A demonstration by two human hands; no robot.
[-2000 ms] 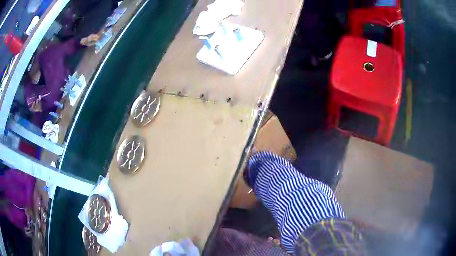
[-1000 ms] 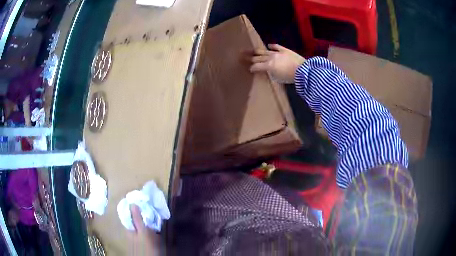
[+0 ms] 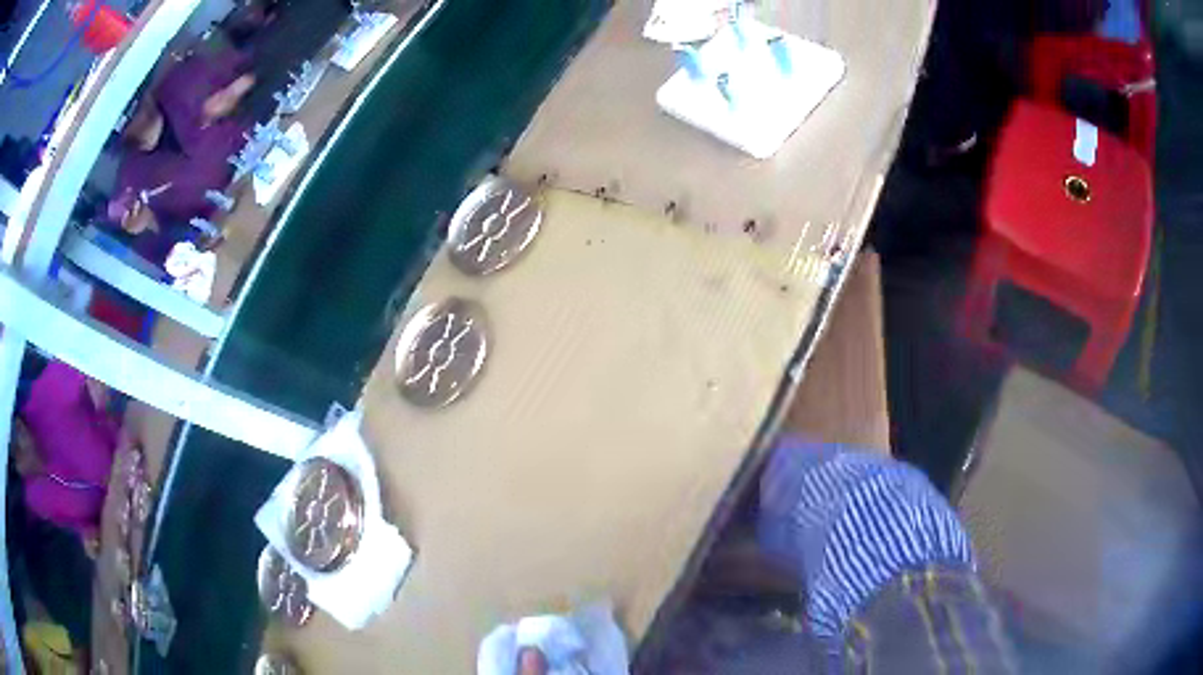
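Note:
A crumpled white wrapping (image 3: 581, 644) lies at the bench's near edge, at the bottom of the frame. One fingertip of my left hand (image 3: 530, 661) shows over it, gripping it; the rest is cut off. My right arm, in a striped sleeve, reaches down beside the bench; the hand is hidden. A spoked metal disc (image 3: 325, 514) lies on a white sheet (image 3: 375, 580) at the bench's left. Two bare discs, one (image 3: 442, 353) below the other (image 3: 496, 227), lie along the belt side. Another disc (image 3: 285, 584) is partly under the sheet.
The bench (image 3: 581, 396) borders a dark green conveyor (image 3: 356, 251) with white posts. A white pad (image 3: 752, 92) with blue pieces stands at the back. A red stool (image 3: 1069, 211) and cardboard (image 3: 1082, 501) are at the right. A carton (image 3: 844, 369) is beside the bench. People work across the conveyor.
The view has swung back up towards the bench's far end. The right hand, seen on the carton a second ago, is now out of sight. The discs look unmoved on the bench.

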